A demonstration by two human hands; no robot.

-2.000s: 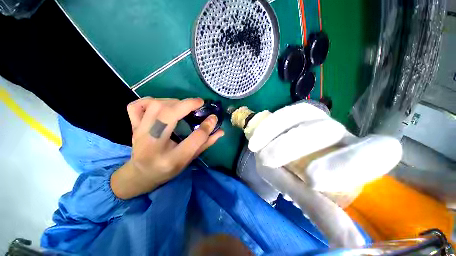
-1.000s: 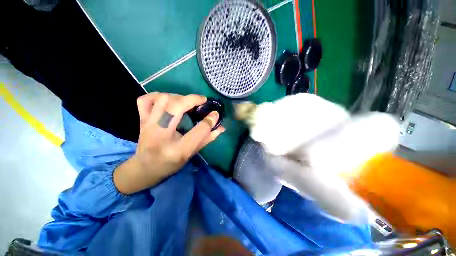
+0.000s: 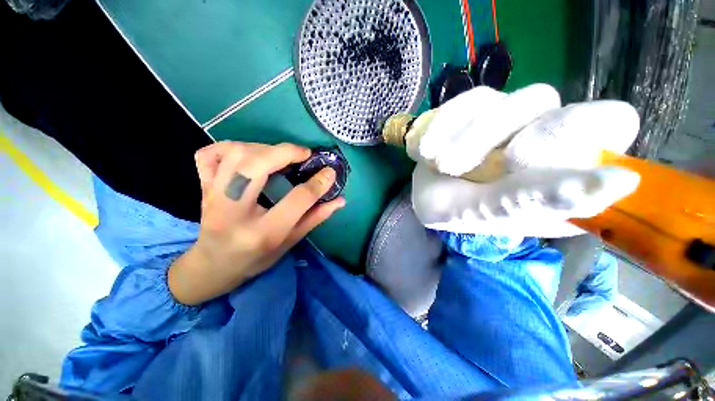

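My bare left hand (image 3: 255, 207) pinches a glossy dark round housing (image 3: 329, 174) between its fingertips, low over the green bench. My right hand (image 3: 521, 160), in a white knit glove, is closed around an electric screwdriver with an orange body (image 3: 651, 215). The screwdriver's beige tape-wrapped collar is at the lower right rim of the round silver screw plate (image 3: 345, 98); its thin tip cannot be made out. Tiny black screws (image 3: 372, 51) are heaped on the perforated plate.
Black housings (image 3: 492, 66) lie by the red lines, partly hidden by the glove. A round grey disc (image 3: 404, 258) is at the bench's near edge. Shiny clear plastic trays (image 3: 666, 78) stand at the right. A white line (image 3: 251, 100) crosses the green bench.
My right hand has moved up with the screwdriver, from beside the housing to the screw plate's edge. My left hand keeps hold of the housing, which is turned slightly.
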